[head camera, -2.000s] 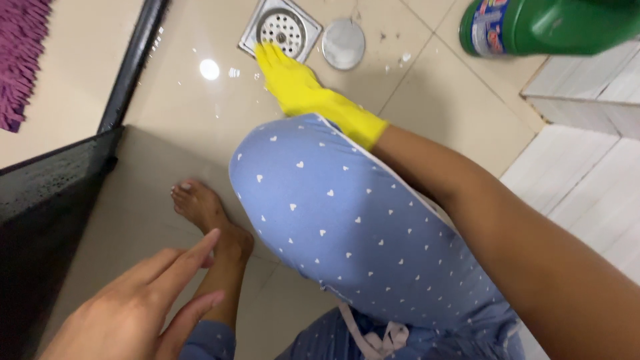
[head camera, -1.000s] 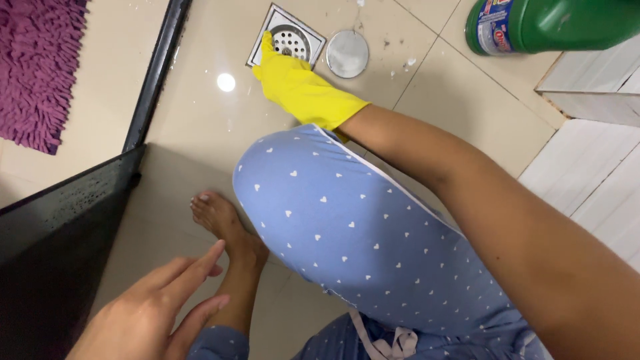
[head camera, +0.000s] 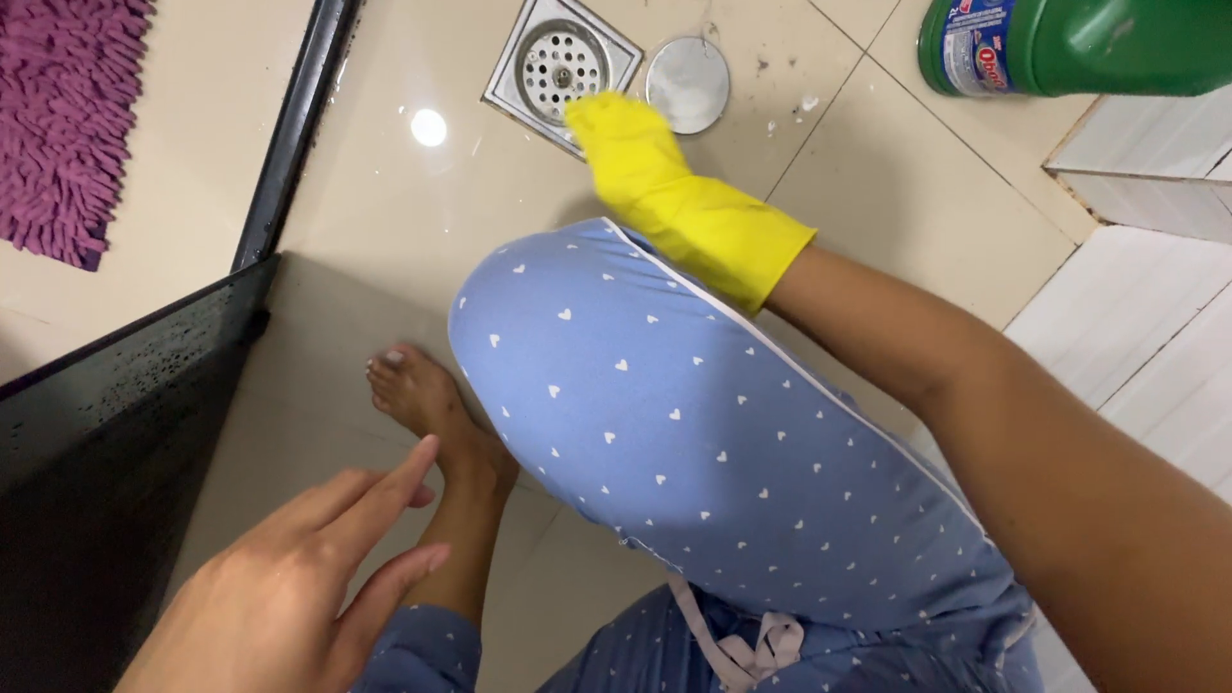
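My right hand (head camera: 640, 159), in a yellow rubber glove, reaches to the lower right edge of a square metal floor drain (head camera: 563, 72) with a round perforated strainer. The glove is blurred, and whether its fingers hold anything cannot be told. Just right of the drain, a round metal drain cover (head camera: 687, 85) lies on the tiles. Bare and empty, my left hand (head camera: 298, 553) hovers at the lower left with its fingers apart, above my lower leg.
A green plastic bottle (head camera: 1097, 43) lies at the upper right beside a white tiled step (head camera: 1141, 135). On the left are a dark wet glass panel (head camera: 125, 414), a black rail (head camera: 294, 144) and a purple shaggy mat (head camera: 67, 125). My bent knee (head camera: 577, 318) fills the middle.
My gloved right hand has moved from the drain's left side to its lower right edge, uncovering more of the strainer. My left hand keeps much the same pose.
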